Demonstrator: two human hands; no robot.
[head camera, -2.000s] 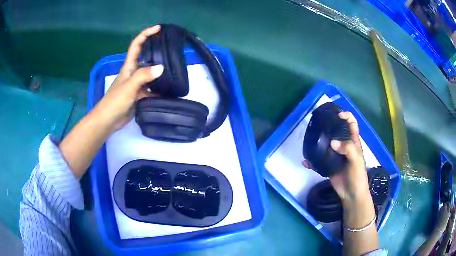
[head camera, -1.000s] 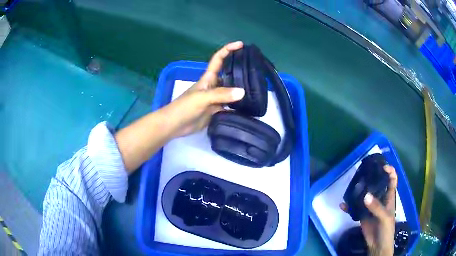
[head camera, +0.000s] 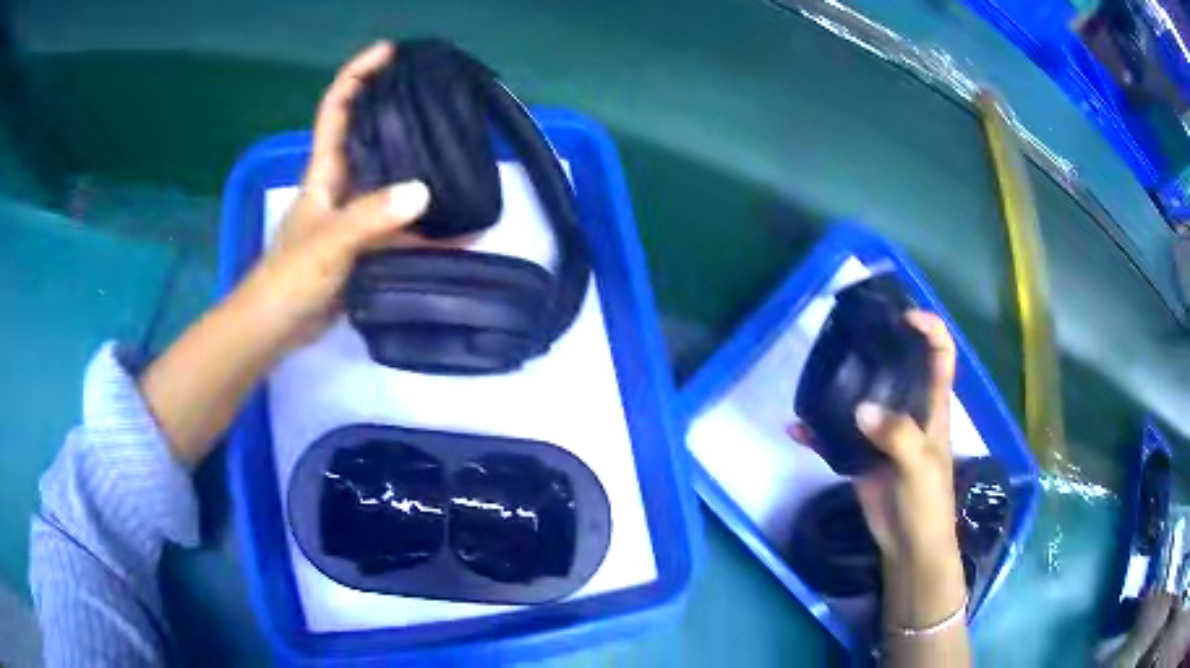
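Black over-ear headphones (head camera: 450, 311) are over the upper part of a blue tray (head camera: 633, 392) with a white liner (head camera: 587, 418). My left hand (head camera: 333, 228) grips their upper ear cup, thumb on the near face. The lower cup and the curved band hang to the right of it. A black oblong case or insert (head camera: 450, 516) with a glossy double-lobed top lies in the tray below. My right hand (head camera: 914, 444) holds a black ear cup (head camera: 861, 372) of another set over a second, tilted blue tray (head camera: 744, 489). A second cup (head camera: 835, 538) lies under it, partly hidden by my wrist.
The trays stand on a green conveyor belt (head camera: 731, 183). A yellow strip (head camera: 1024, 274) crosses the belt at the right. Shiny tape (head camera: 1077, 485) lies by its end. At the lower right edge are another blue tray, cut off, and another person's blurred hand (head camera: 1148, 639).
The view swung away and back, so the trays shifted in the picture. My left hand still holds its cup, now turned slightly. My right hand still grips its cup, also turned a little.
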